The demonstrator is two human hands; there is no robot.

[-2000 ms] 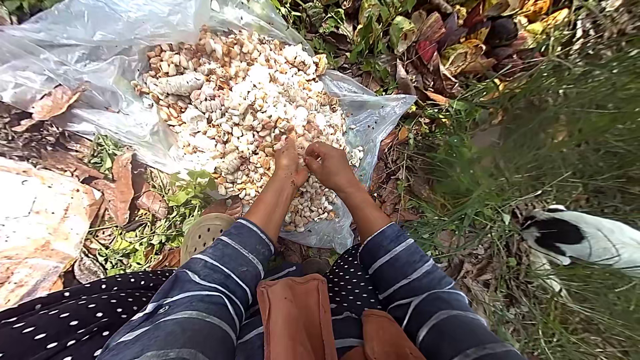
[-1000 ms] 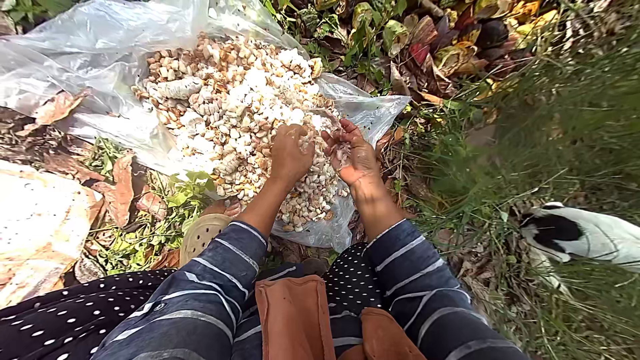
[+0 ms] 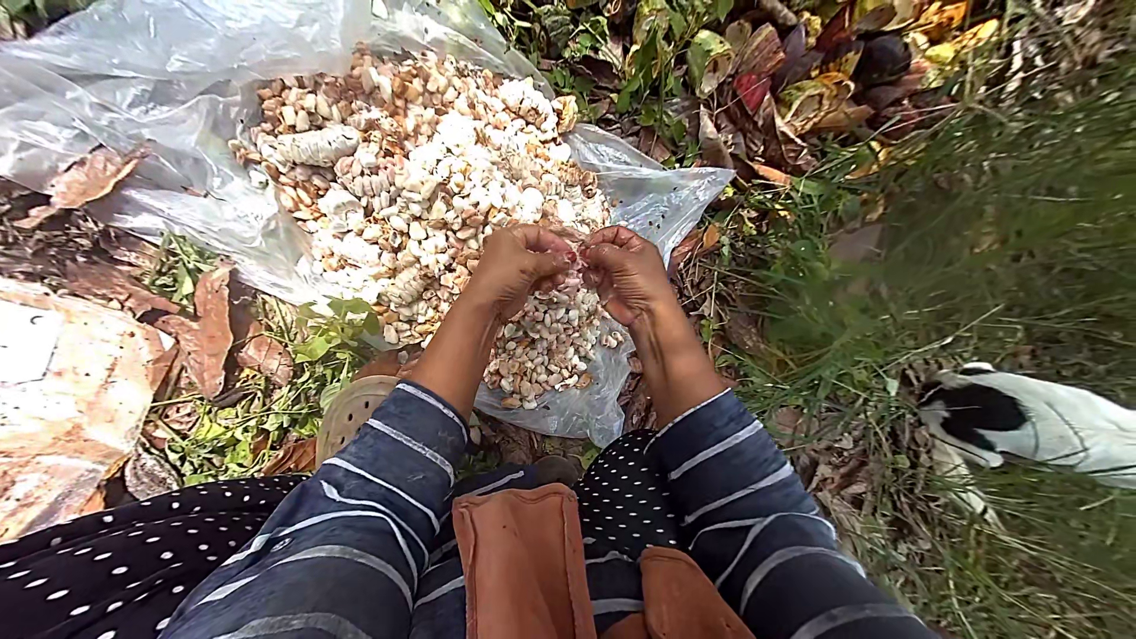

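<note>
Pale, pulp-covered cacao beans [image 3: 461, 177] lie heaped on a clear plastic sheet [image 3: 204, 204] spread over the ground. Above the lower right part of the heap, my left hand [image 3: 519, 266] and my right hand [image 3: 626, 271] meet at the fingertips. Between them they pinch a small, pale pinkish, stringy piece, perhaps pulp; its exact kind is unclear. Some beans cling together in clusters, such as a long whitish one [image 3: 318, 145] at the heap's upper left.
A black and white dog [image 3: 1029, 417] is in the grass at right. Dry leaves [image 3: 213, 333] and green plants border the sheet. A stained, pale flat item [image 3: 71, 390] lies at left. A perforated clog [image 3: 351, 413] shows beside my left forearm.
One second ago my hands were apart over the heap, the right one with its palm turned up. They have come together at the fingertips, around a small piece.
</note>
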